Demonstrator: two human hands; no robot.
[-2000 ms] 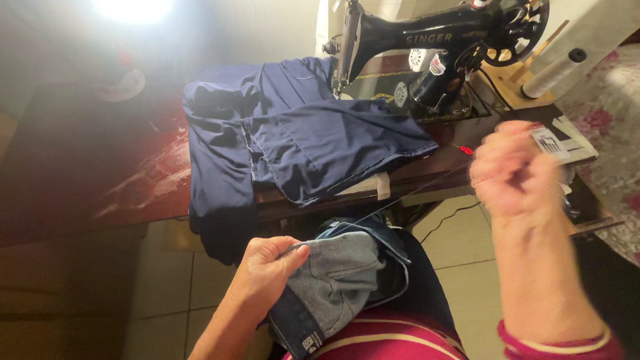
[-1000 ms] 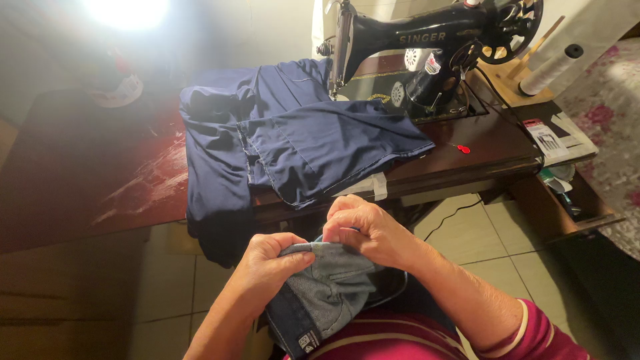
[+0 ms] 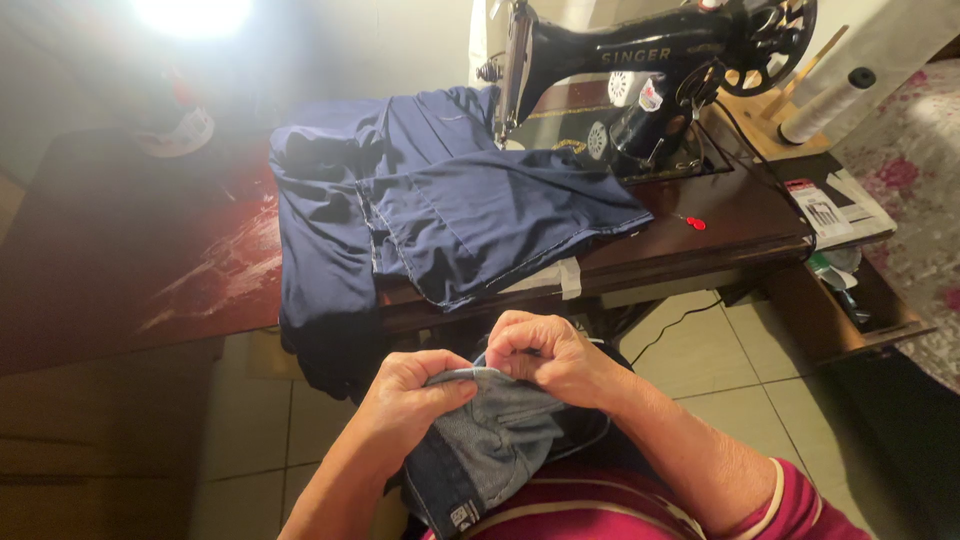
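A denim garment (image 3: 491,435), grey-blue with a dark band that bears a label, lies over the lap. My left hand (image 3: 420,390) pinches its upper edge between thumb and fingers. Just beside it, my right hand (image 3: 551,356) has its fingertips closed at the same edge; a needle or thread between them is too small to make out. Beyond both hands, navy blue fabric (image 3: 480,210) with frayed, stitched edges is spread over the table and hangs down its front. Part of it lies near the needle of a black Singer sewing machine (image 3: 630,60).
Right of the fabric, a small red object (image 3: 696,223) lies on the wooden table (image 3: 720,202). A white thread cone (image 3: 825,109) stands on a wooden holder. Needle packaging (image 3: 821,214) rests above an open drawer (image 3: 892,322). A bright lamp (image 3: 193,11) shines at the back left.
My right hand was raised at the right, away from the denim, two seconds ago; it came down to the edge beside my left hand and remains there. My left hand keeps hold of the denim.
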